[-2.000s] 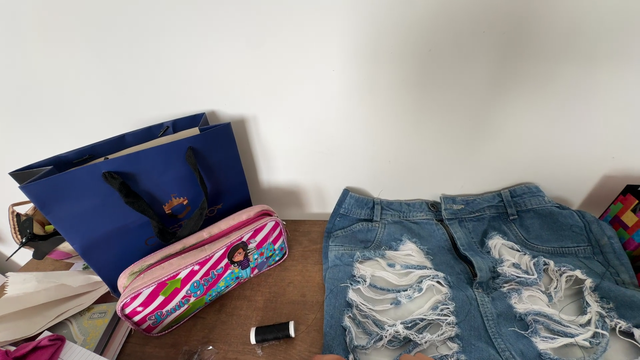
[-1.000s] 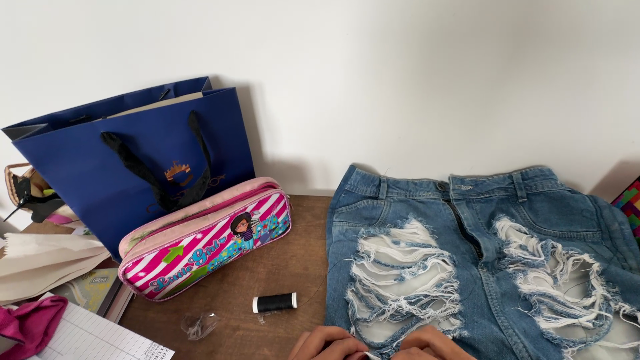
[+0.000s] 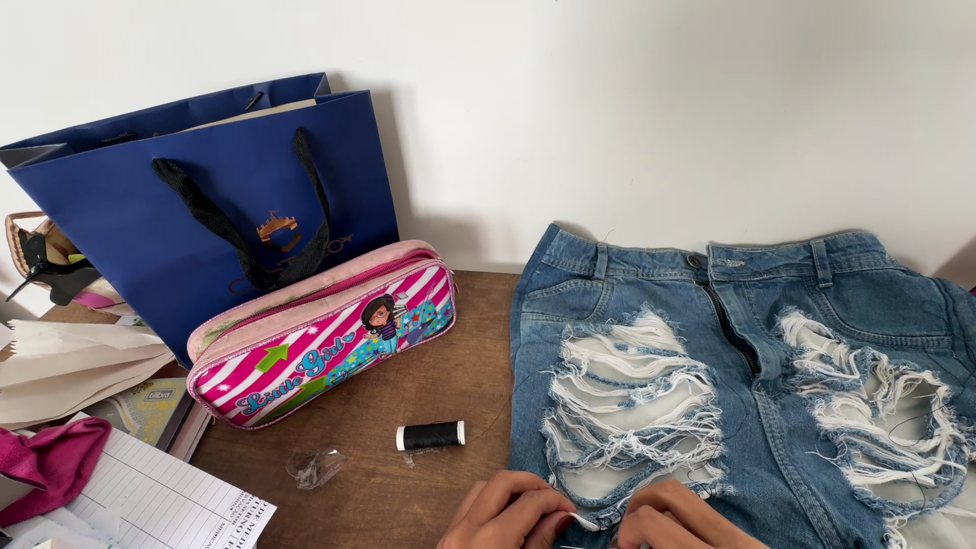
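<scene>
Distressed blue denim shorts or a skirt [image 3: 770, 427], with ragged white threads over pale fabric, lie on the wooden table. At the bottom edge of the view, my left hand [image 3: 509, 512] pinches the frayed denim edge at the lower left hole. Close to its right, my right hand [image 3: 671, 518] rests on the denim, its fingers bent and their tips partly hidden. A thin needle-like tip shows between the hands. A spool of black thread [image 3: 431, 436] lies left of the denim, and a loose dark thread runs from it toward the garment.
A pink striped pencil case [image 3: 328, 343] leans before a navy paper bag [image 3: 206, 191] with black handles. Crumpled clear plastic [image 3: 314, 467] lies near the spool. At left are a printed sheet [image 3: 168, 488], magenta cloth [image 3: 57, 465], a beige paper bag [image 3: 69, 374] and books [image 3: 152, 408]. A white wall stands behind.
Both hands have come up into view from the bottom edge; two seconds ago only slivers of fingers showed. They now lie further over the lower part of the denim. The view has shifted somewhat.
</scene>
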